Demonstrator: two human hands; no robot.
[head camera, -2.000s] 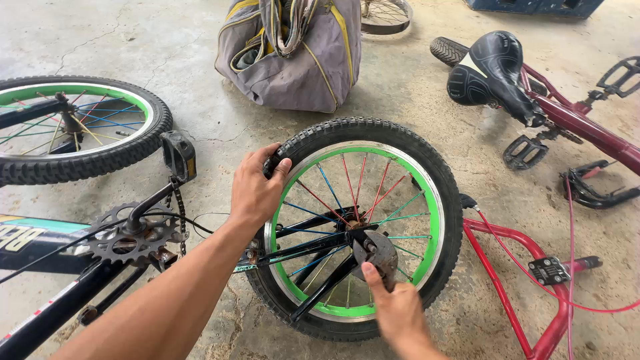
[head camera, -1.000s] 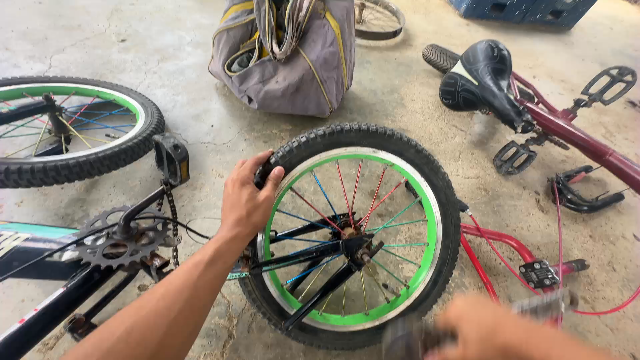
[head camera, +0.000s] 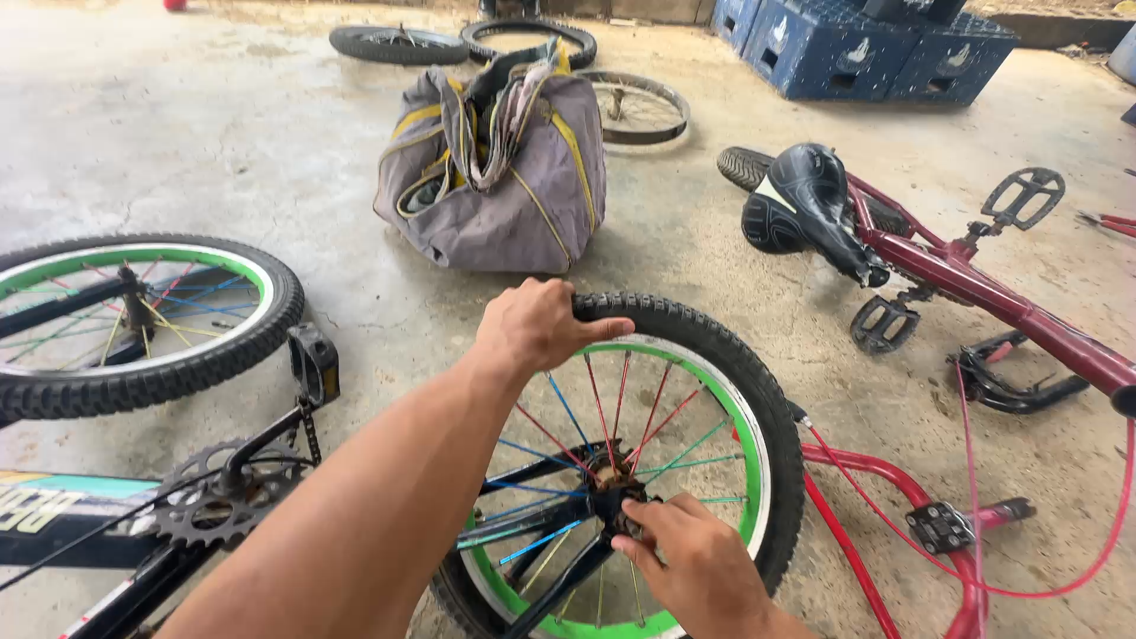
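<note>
My left hand (head camera: 541, 327) grips the top of the black knobby tyre (head camera: 710, 346) of a bicycle wheel with a green and silver rim and coloured spokes. At the wheel's hub, my right hand (head camera: 692, 555) has its thumb and fingers on the axle end (head camera: 626, 524), where the dark frame stays (head camera: 550, 515) meet. Whether it pinches a nut there is hidden by the fingers. Left of my forearm are the chainring (head camera: 226, 493), a pedal (head camera: 313, 364) and the bicycle's other green-rimmed wheel (head camera: 288, 306).
A grey and yellow bag (head camera: 506, 213) stands beyond the wheel, with loose wheels (head camera: 657, 138) behind it. On the right lie a dark red bicycle frame (head camera: 1003, 302) with a black saddle (head camera: 803, 209), and red handlebars (head camera: 852, 541) with a cable. Blue crates (head camera: 825, 53) stand at the back.
The adjustable-looking metal tool that my right hand held at the hub is gone from it; that hand moved off to the lower right and is back at the hub. The view has shifted.
</note>
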